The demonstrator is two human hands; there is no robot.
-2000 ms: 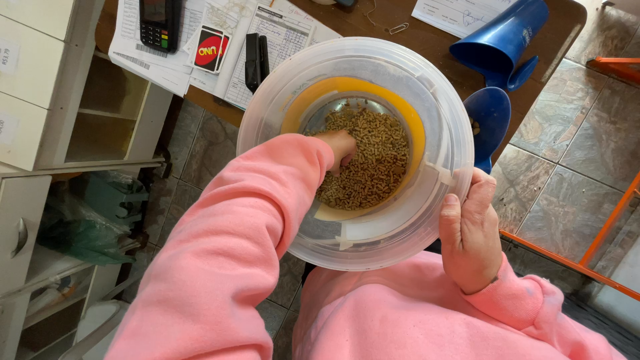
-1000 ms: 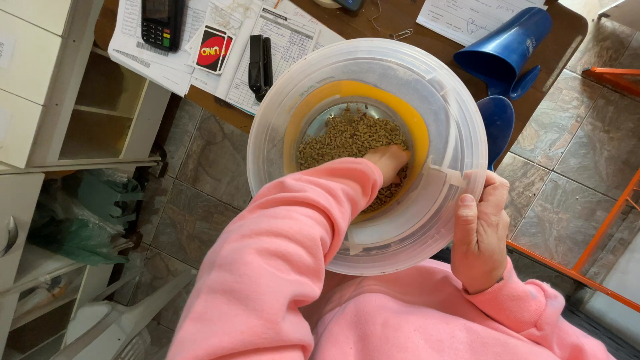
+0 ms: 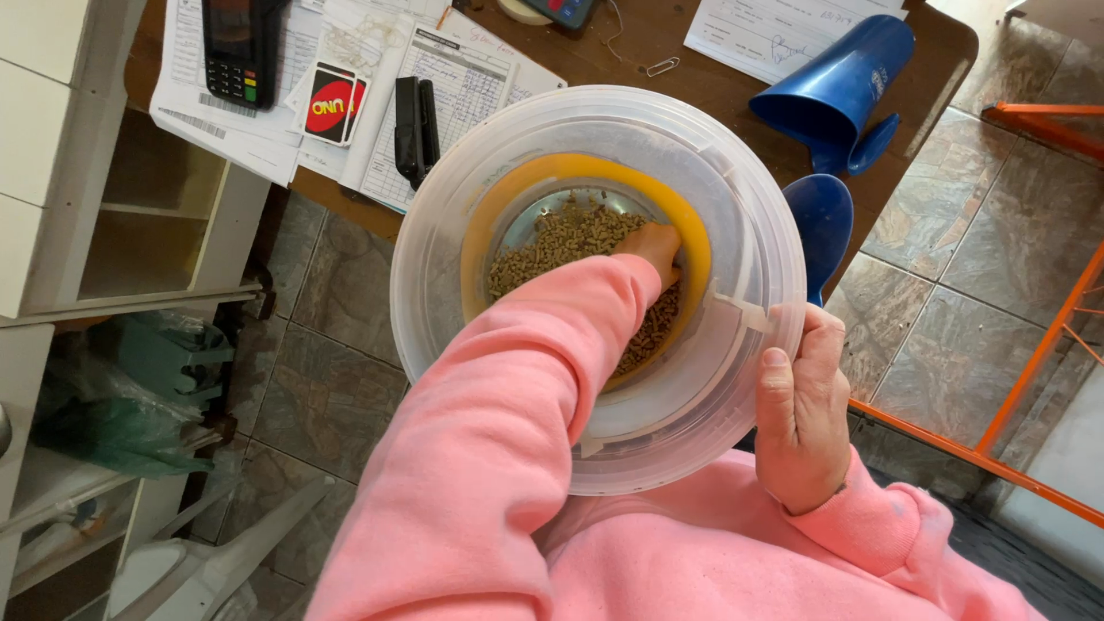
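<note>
A round translucent plastic tub (image 3: pixel 750 216) is tilted toward me, its mouth facing up. Inside it are a yellow band (image 3: pixel 694 228) and brown pellets (image 3: pixel 573 237). My left hand (image 3: pixel 653 247) reaches down into the right side of the pellets; its fingers are mostly hidden, so whether it holds any cannot be seen. My right hand (image 3: pixel 802 401) grips the tub's right rim, thumb on the near side and fingers partly out of sight behind. Strips of tape (image 3: pixel 742 310) cross the tub's rim area beside that hand.
Behind the tub, a brown table (image 3: pixel 936 52) bears a blue plastic scoop (image 3: pixel 841 78), papers (image 3: pixel 724 34), a card terminal (image 3: pixel 241 52), an UNO card (image 3: pixel 329 103) and a black stapler (image 3: pixel 416 129). Another blue scoop part (image 3: pixel 819 220) shows beside the tub. Shelves stand left; an orange metal frame (image 3: pixel 1026 379) stands right.
My left hand has moved from the middle of the pellets to their right side. My right hand has kept its hold on the tub's rim.
</note>
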